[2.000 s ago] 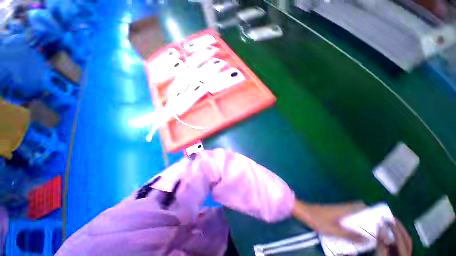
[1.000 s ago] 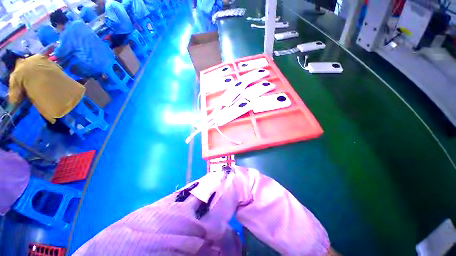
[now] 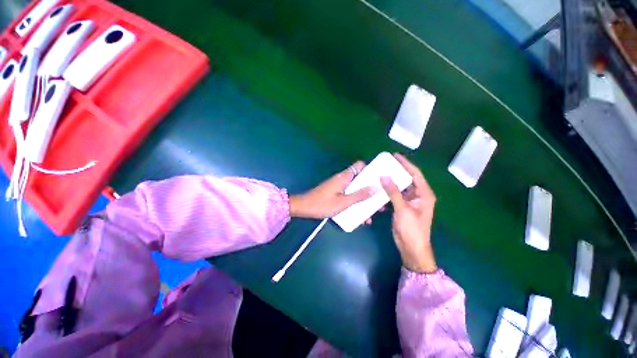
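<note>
A white power bank (image 3: 366,194) is held between both hands above the green conveyor, its plain white face up. A thin white cable (image 3: 302,249) with a small plug hangs from its lower left end. My left hand (image 3: 332,196) grips its left side, with the thumb across the face. My right hand (image 3: 412,210) grips its right side, with the thumb pressed near the upper end. The fingers beneath the unit are mostly hidden.
A red divided tray (image 3: 150,77) at upper left holds several units with black ovals and loose cables. Plain white units (image 3: 473,156) lie spaced along the green conveyor (image 3: 307,77). More white units (image 3: 508,334) are piled at lower right. Grey machinery (image 3: 606,133) stands beyond.
The view has swung right, so the tray now sits at upper left. Both hands, out of view or nearly so one second ago, now show mid-frame with the white unit.
</note>
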